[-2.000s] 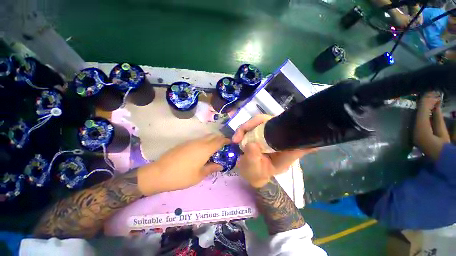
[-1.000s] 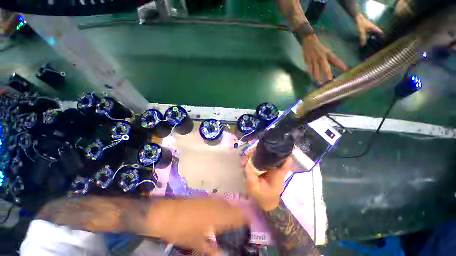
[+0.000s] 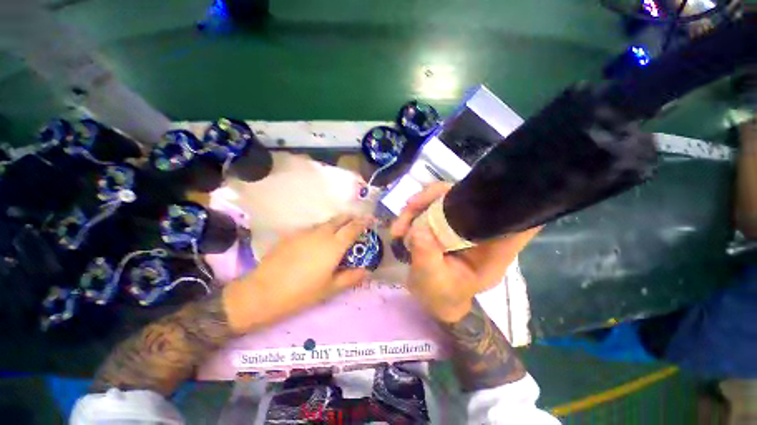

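My left hand (image 3: 295, 270) holds a black cylindrical unit by its side on the pink mat (image 3: 324, 324). The unit's round circuit board (image 3: 362, 249) faces up between my fingers and thumb. My right hand (image 3: 448, 257) grips the electric screwdriver (image 3: 539, 174) around its pale nose. The thick black barrel slants up to the right. The driver's tip is hidden by my fingers, just right of the board; I cannot tell whether it touches. No screw can be made out.
The white screw feeder (image 3: 465, 141) stands behind the driver. Two units (image 3: 383, 145) stand left of it. Several waiting units (image 3: 184, 226) with white wires stand at the left. The green conveyor (image 3: 332, 75) lies beyond the pale rail (image 3: 307, 134). A person's blue sleeve (image 3: 705, 332) shows at the right.
My left hand has come back up from the front edge and now holds a unit at the driver. The single unit at the mat's back middle is gone. The view has shifted.
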